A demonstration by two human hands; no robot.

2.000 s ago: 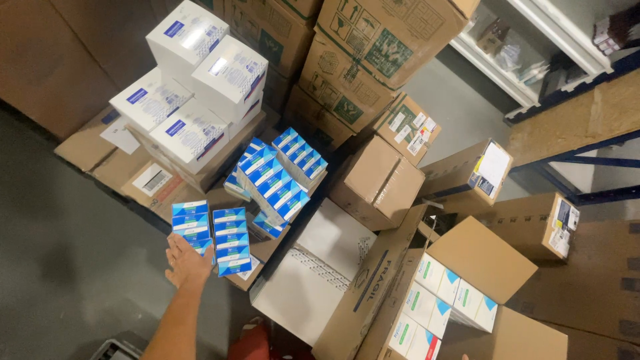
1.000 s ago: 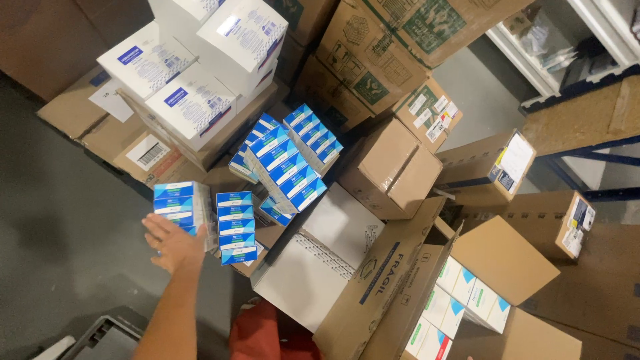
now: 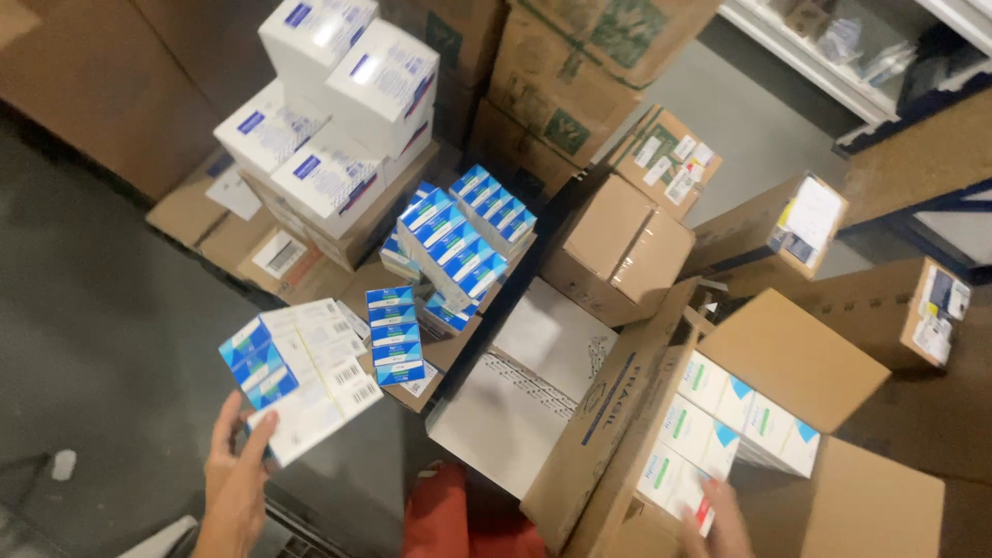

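Note:
My left hand (image 3: 236, 461) grips the lower end of a banded bundle of small white-and-blue cartons (image 3: 310, 380), tilted so that its white sides show. Right of the bundle, a row of blue-and-white cartons (image 3: 395, 335) stands on a brown cardboard box, with more stacked blue-and-white cartons (image 3: 453, 240) behind it. At the lower right, my right hand (image 3: 717, 521) is at the near corner of white cartons (image 3: 682, 434) inside an open cardboard box (image 3: 790, 360). Its fingertips are blurred beside a red-marked carton; whether they grip it is not clear.
White boxes (image 3: 329, 170) are piled on brown cartons at the upper left. A closed white box (image 3: 504, 418) lies between the stacks, beside a cardboard flap (image 3: 612, 411). A taped brown box (image 3: 620, 248) and tall cartons (image 3: 868, 310) stand rightward. Shelving (image 3: 914, 155) is at the upper right.
The bundle at my left hand stood upright beside the carton row; it is now lifted and tipped, its white sides showing. My right hand has come into view at the open box.

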